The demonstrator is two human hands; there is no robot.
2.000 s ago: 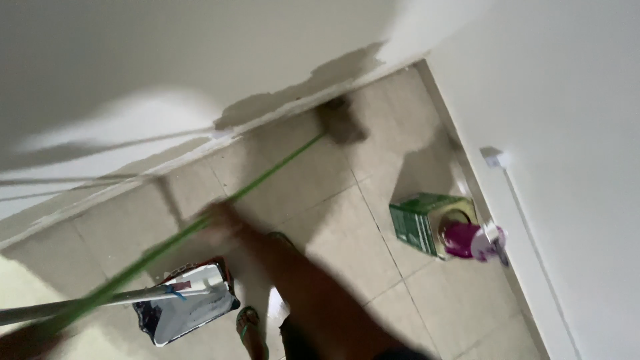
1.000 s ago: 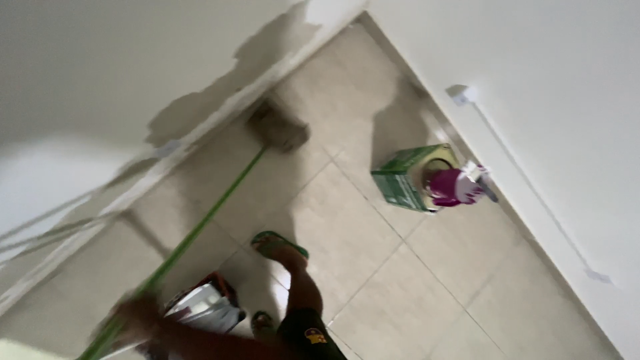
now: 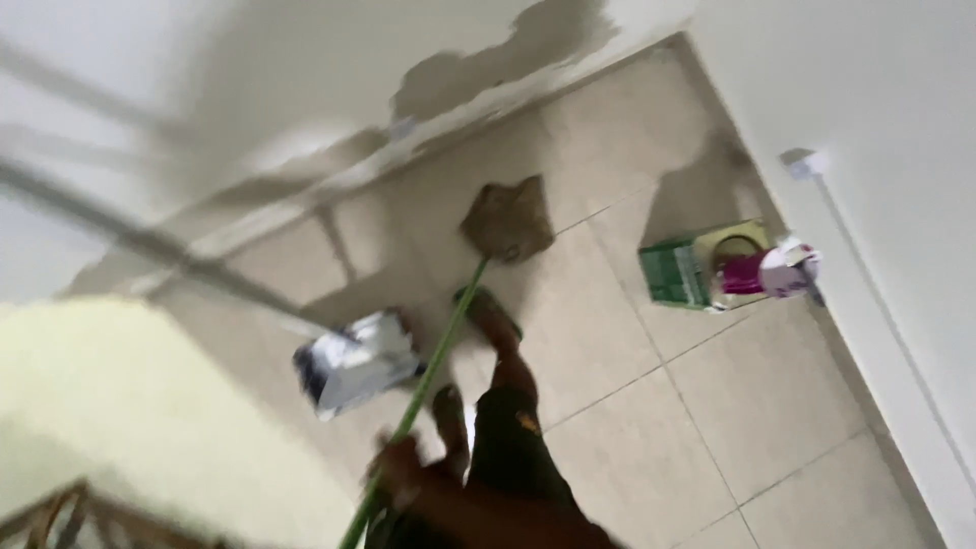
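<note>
My right hand (image 3: pixel 398 463), blurred, is closed around a long green pole (image 3: pixel 436 357) near the lower middle of the view. At the pole's far end, a brown cloth (image 3: pixel 509 221) lies bunched on the tiled floor, near the foot of the stained wall. Whatever the cloth covers is hidden. To the left of the pole sits a paint tray (image 3: pixel 311 375) with white paint in it. A second, grey pole (image 3: pixel 191 263) slants from the left edge down to this tray. My left hand is out of view.
A green and yellow metal can (image 3: pixel 671 273) with a purple and white container (image 3: pixel 743 274) on top stands by the right wall. My sandalled feet (image 3: pixel 492 316) are between tray and can. A brown latticed object (image 3: pixel 76 511) is at bottom left.
The cloth end of the green pole has moved away from the foot of the wall and now lies closer to my feet. The view has shifted and turned.
</note>
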